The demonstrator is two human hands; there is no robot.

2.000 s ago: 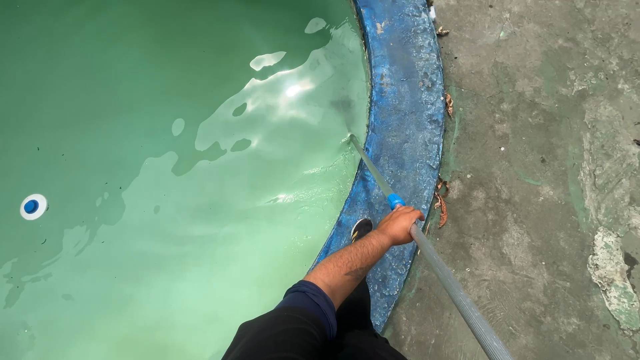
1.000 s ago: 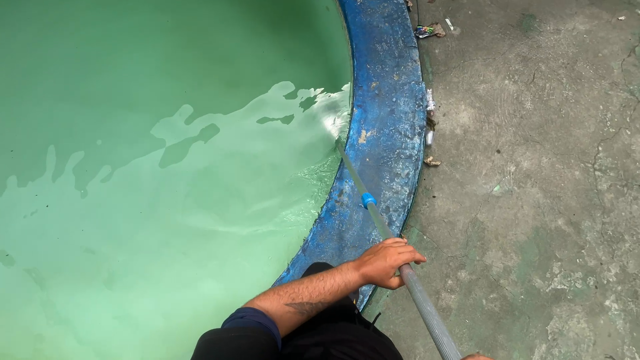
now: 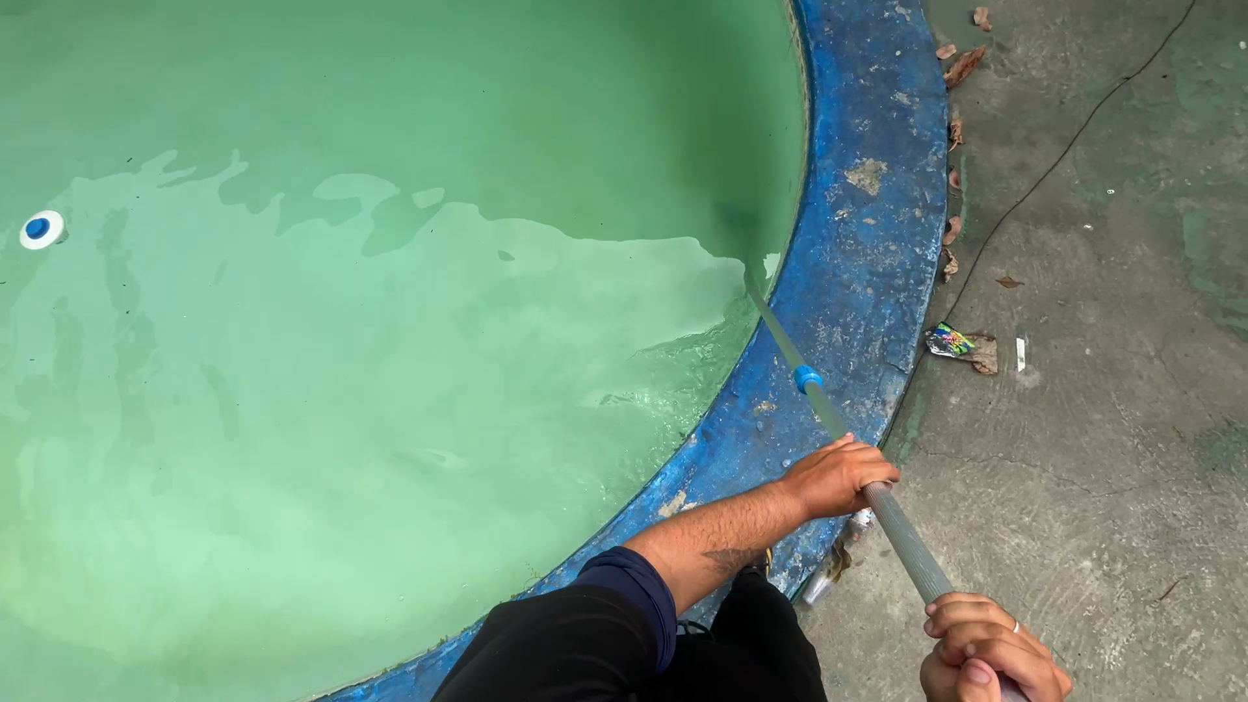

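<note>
A grey ribbed telescopic pole (image 3: 907, 542) with a blue locking collar (image 3: 807, 377) slants across the pool's blue rim. My left hand (image 3: 840, 476) grips its middle, just below the collar. Lower down, near the bottom edge of the view, my right hand (image 3: 994, 648) is closed around the same pole and wears a ring. The pole's far end dips into the green pool water (image 3: 439, 370) beside the wall. A vague dark patch shows under the water there; what the pole carries cannot be made out.
The curved blue painted pool rim (image 3: 858, 244) runs under my legs. A round white and blue float (image 3: 39, 229) lies on the water at far left. On the concrete floor (image 3: 1072, 468) are dry leaves (image 3: 965, 66), a crumpled wrapper (image 3: 948, 340), a thin dark cable (image 3: 1029, 185) and a clear plastic piece (image 3: 817, 588).
My right hand, out of view at first and barely visible a second ago, now shows on the pole. My left hand keeps its hold. The view has shifted along the rim.
</note>
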